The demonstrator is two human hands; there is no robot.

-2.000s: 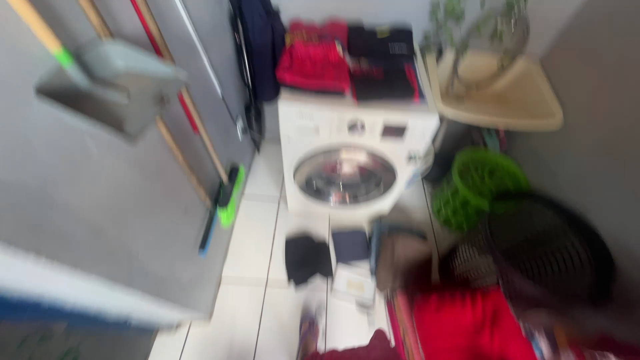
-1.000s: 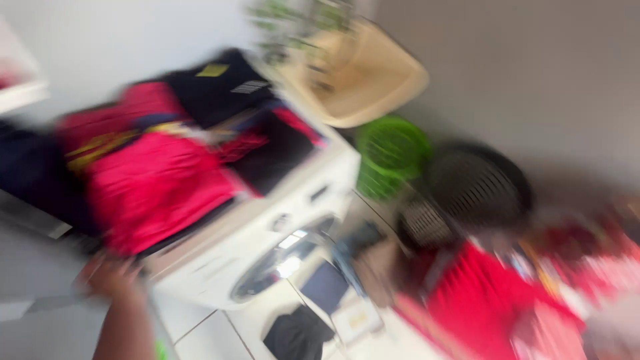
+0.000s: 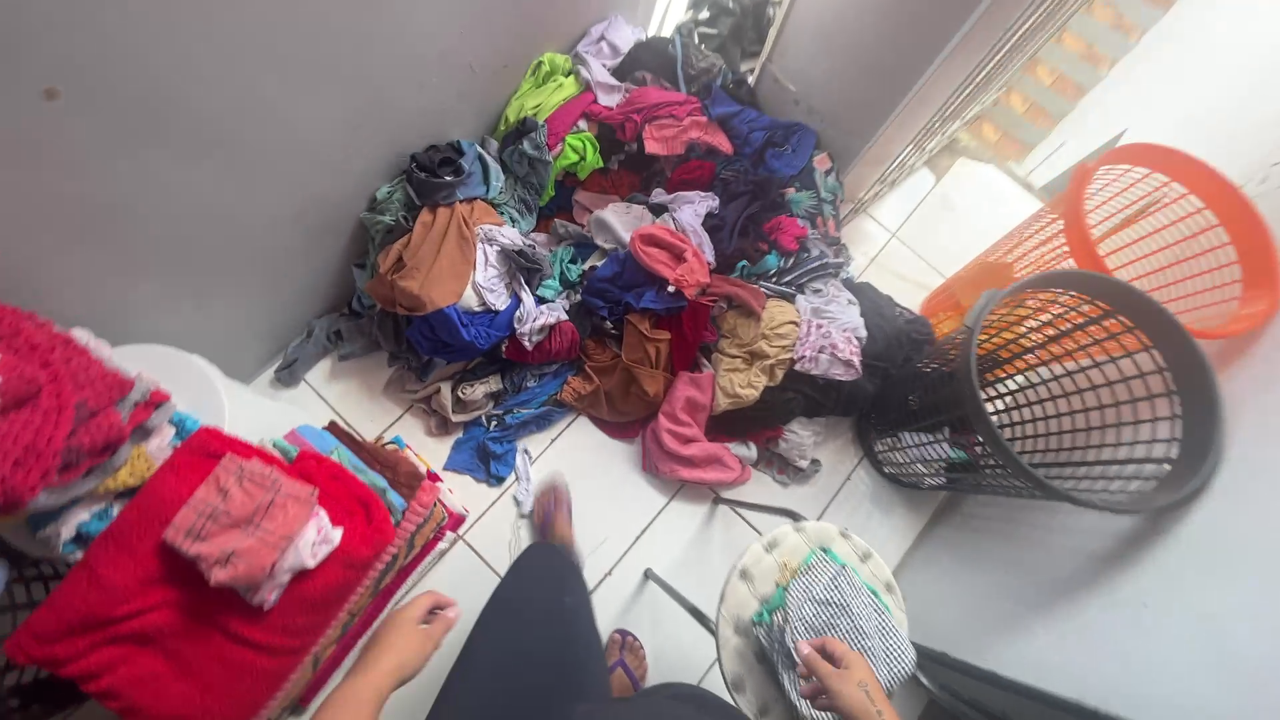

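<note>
At the lower left, my left hand (image 3: 415, 635) is loosely curled and holds nothing, just right of a stack of folded towels. A red towel (image 3: 300, 510) tops that stack, with a folded plaid cloth (image 3: 240, 520) on it. My right hand (image 3: 840, 680) is over a black-and-white checked cloth (image 3: 845, 615) with green edging. Its fingertips are close together; whether they grip the fabric is unclear. The cloth lies on a round cushioned stool (image 3: 745, 590). Beyond my legs, a large heap of mixed clothes (image 3: 650, 270) spreads over the tiled floor against the wall.
A dark grey mesh basket (image 3: 1090, 400) tilts at the right, its mouth toward me, and an orange mesh basket (image 3: 1170, 240) lies behind it. A red knitted textile (image 3: 60, 410) tops a pile at the left. Stool legs extend across the tiles near my sandalled feet.
The view has swung far, from the washing machine with folded clothes on top to the clothes heap and stool. A hand was beside the machine one second ago; both my hands show now.
</note>
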